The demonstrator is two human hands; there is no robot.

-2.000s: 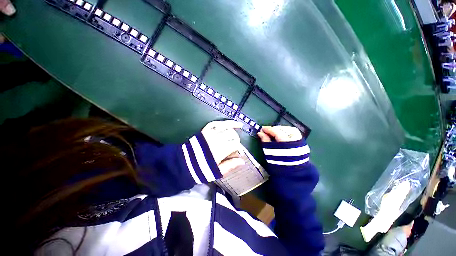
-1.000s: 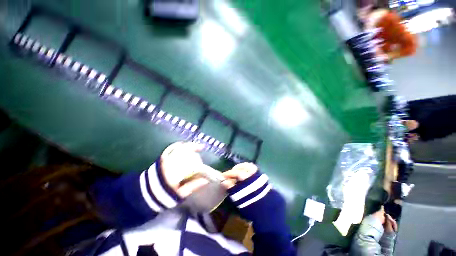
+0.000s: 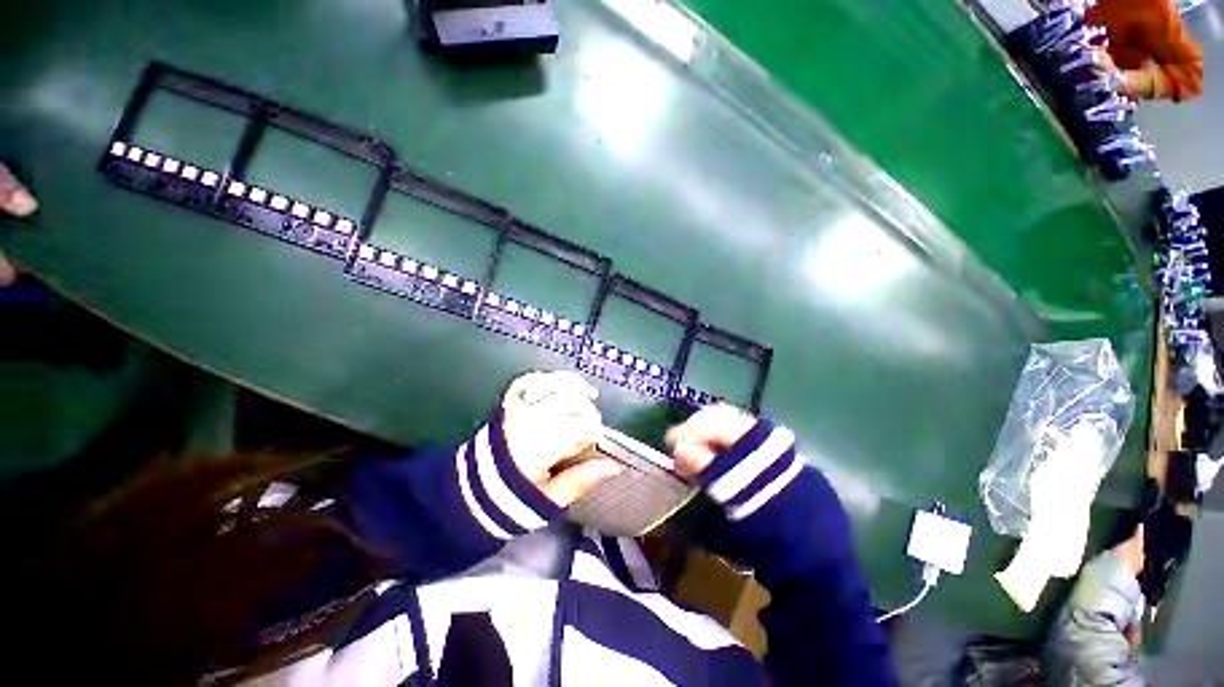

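Several black plastic frames (image 3: 443, 196) lie edge to edge in a slanting row on the green bench. Small white squares (image 3: 419, 270) sit in a line on their wider near strip. My left hand (image 3: 553, 427) holds a pale pad sheet (image 3: 636, 491) with fine rows, thumb on its face, just below the row's right end. My right hand (image 3: 705, 438) is at the sheet's upper right corner with its fingers bent together. Whether its fingertips hold the sheet or a small square cannot be told. The last frame's strip is partly hidden by my right hand.
A dark tray or box (image 3: 491, 27) is at the top. A clear plastic bag (image 3: 1054, 430) with white material and a white square adapter (image 3: 938, 540) with cable lie right. A cardboard box (image 3: 725, 599) is below the bench edge. Other people's hands show at the left edge (image 3: 14, 196) and lower right.
My hands have drawn back from the row's right end to the pad sheet, which is now turned up towards the view. The view has shifted, and the dark tray has come in at the top.
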